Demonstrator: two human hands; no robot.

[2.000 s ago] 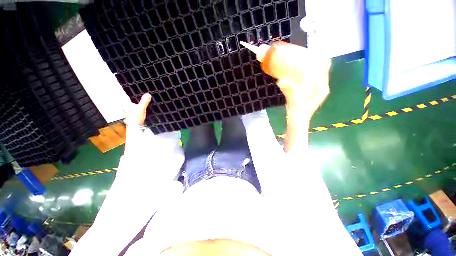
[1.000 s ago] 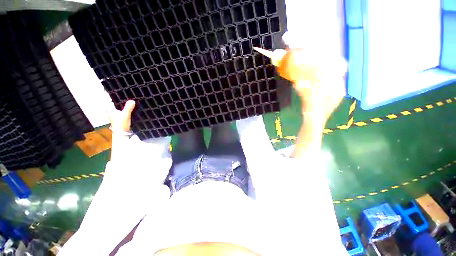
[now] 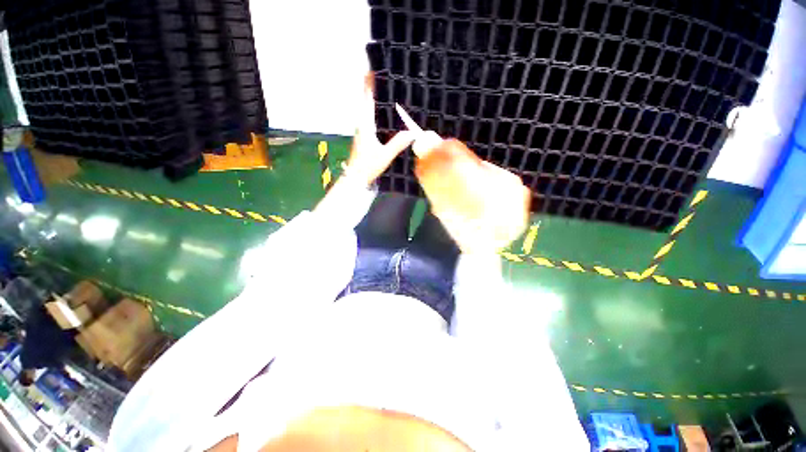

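Observation:
A wide black grid tray (image 3: 583,106) with many small cells lies in front of me. My right hand (image 3: 482,201) is closed around an orange-looking squeeze bottle (image 3: 436,152). Its pale pointed nozzle slants up and left over the cells near the tray's left edge. My left hand (image 3: 371,148) rests at that edge, fingers along the side and thumb spread towards the bottle, just beside the nozzle. The hands and sleeves are overexposed. Cell contents and any liquid at the tip cannot be made out.
A white strip (image 3: 309,66) lies between the tray and stacked black trays (image 3: 190,84) on the left. A small pale item (image 3: 733,117) is at the tray's right edge. A blue bin (image 3: 782,199) is cut off at the right. Cartons (image 3: 119,334) stand far behind.
The view has turned, so the tray and bin appear further right. My right hand with the bottle has moved from the tray's right part to its left edge, close to my left hand.

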